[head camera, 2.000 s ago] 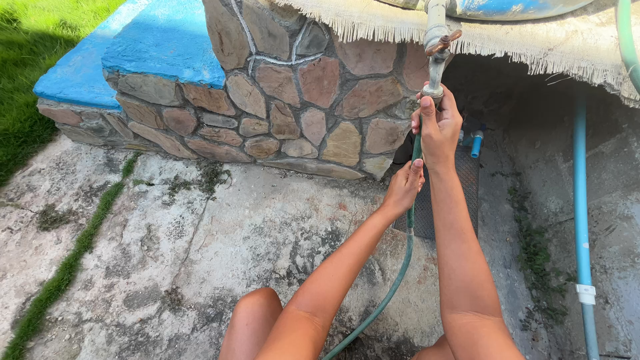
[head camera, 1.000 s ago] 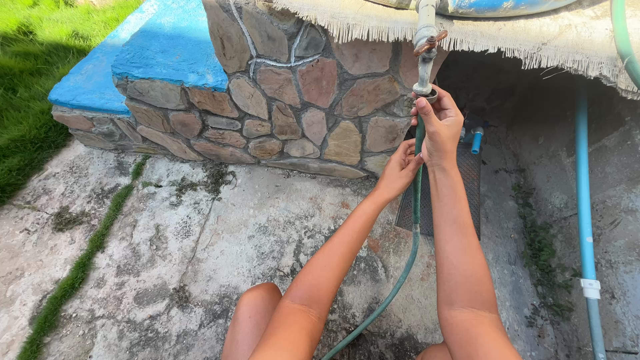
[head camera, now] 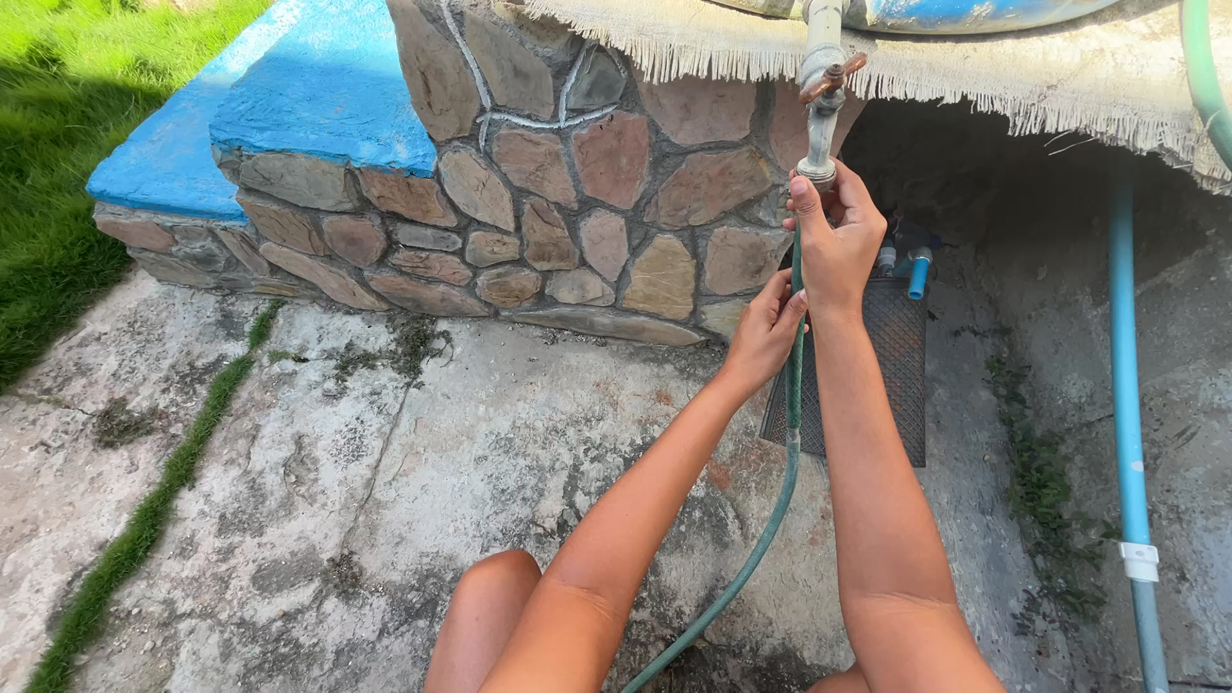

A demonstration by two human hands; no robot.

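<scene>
A metal water tap (head camera: 821, 125) with a rusty handle (head camera: 832, 79) points down from a pale pipe at the upper right. Right at its outlet, my right hand (head camera: 835, 231) has thumb and fingers around the hose's top end, whose fitting is mostly hidden by the fingers. Lower down, my left hand (head camera: 767, 332) grips the green garden hose (head camera: 793, 385) just beneath the right hand. From there the hose hangs and curves down to the left between my forearms. Whether the hose end is fixed to the tap cannot be told.
Behind the hands stands a stone-faced wall (head camera: 597, 241) with blue-painted steps (head camera: 318, 106) on the left. A dark textured mat (head camera: 890, 371) lies behind my right forearm, near a short blue pipe end (head camera: 919, 274). A tall blue pipe (head camera: 1124, 337) stands at right. A frayed-edged slab (head camera: 953, 72) overhangs.
Both hands remain at the tap and the hose, with only slight shifts of the fingers.
</scene>
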